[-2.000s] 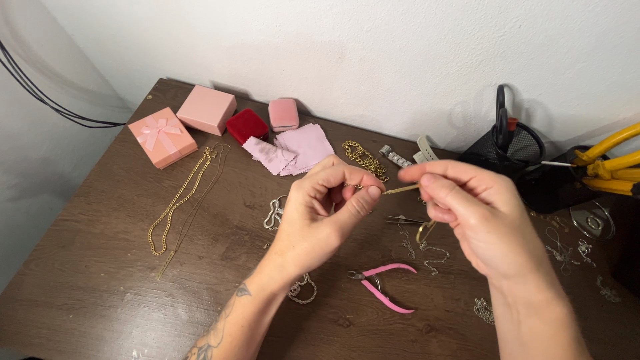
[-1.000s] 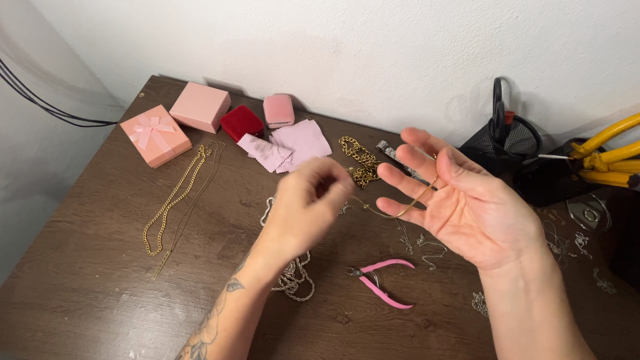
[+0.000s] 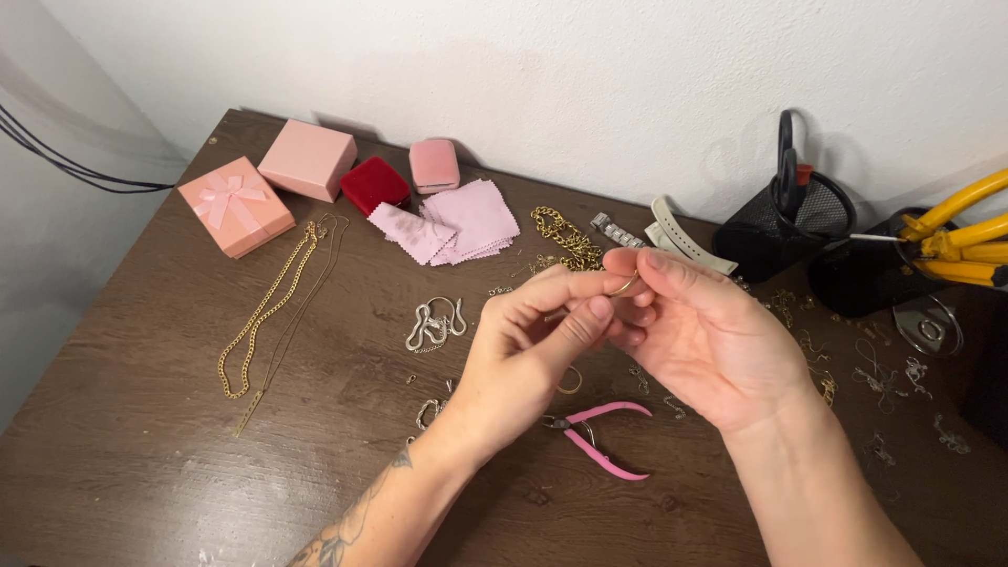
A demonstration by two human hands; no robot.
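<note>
Between the fingertips of both hands is a thin gold-coloured chain (image 3: 626,285), only a short curve of it showing. My left hand (image 3: 535,346) pinches it between thumb and index finger. My right hand (image 3: 693,339) has its thumb and index fingertip at the chain's upper end, palm turned up. Below the hands lie pink-handled nippers (image 3: 602,449), their jaws pointing left beside my left wrist. A gold ring-shaped piece (image 3: 570,381) shows under the hands. Silver snake-like chains (image 3: 435,323) lie left of my left hand.
Pink gift boxes (image 3: 309,157), a red velvet box (image 3: 376,185) and pink cloths (image 3: 472,220) sit at the back. Gold necklaces (image 3: 256,319) lie left. A thick gold chain (image 3: 568,236), a watch band (image 3: 617,230), black mesh holders (image 3: 780,220) and yellow-handled pliers (image 3: 961,228) stand or lie right.
My right hand, spread with the chain hanging across it a second ago, has closed its thumb and index finger on the chain. My left hand has come back against it.
</note>
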